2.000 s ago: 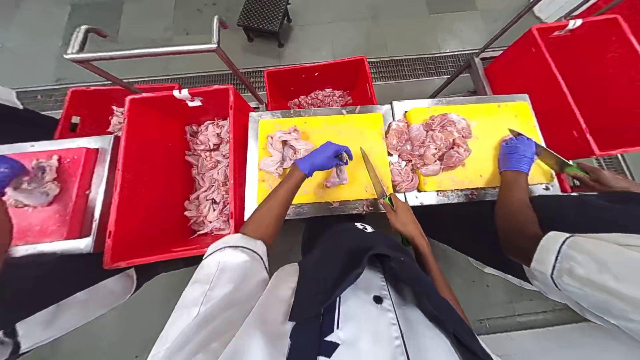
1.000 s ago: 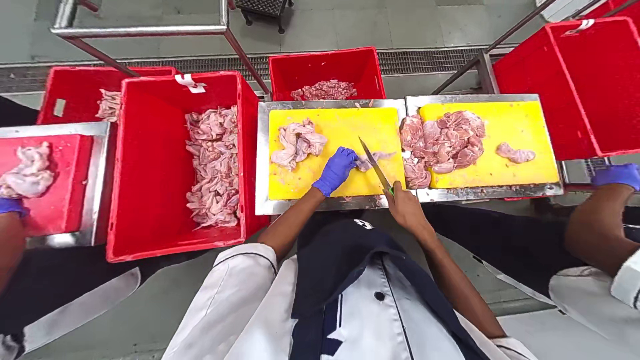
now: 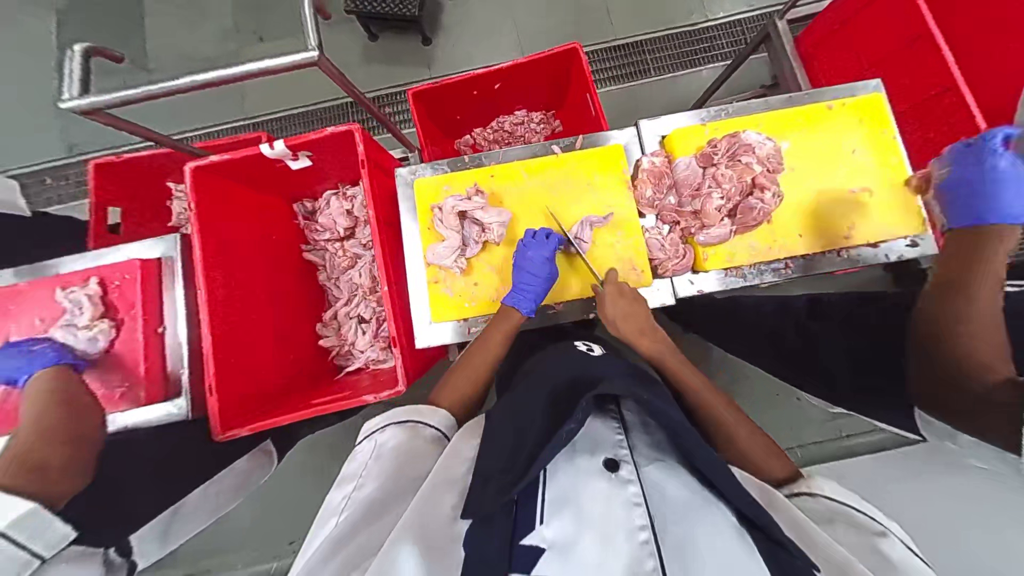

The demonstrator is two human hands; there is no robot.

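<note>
My left hand [image 3: 534, 270], in a blue glove, has its fingertips at the left end of a small piece of raw poultry [image 3: 589, 231] on the yellow cutting board [image 3: 552, 180]. My bare right hand [image 3: 626, 308] grips a knife at the board's front edge. The knife's blade [image 3: 578, 250] points up and left, between my left fingertips and most of the piece. The knife's handle is hidden in my hand. More raw poultry pieces [image 3: 467, 227] lie on the left part of the same board.
A red crate [image 3: 264, 280] with raw poultry stands left, another red crate [image 3: 560, 76] behind my board. A second yellow board [image 3: 848, 168] with a meat pile [image 3: 716, 192] adjoins mine on the right. Co-workers' gloved hands show at both sides; a metal rail [image 3: 192, 82] crosses behind.
My left hand, which held a piece above the board two seconds ago, is now down at the board by the blade. The right co-worker's hand has moved right, off the second board. The view has tilted.
</note>
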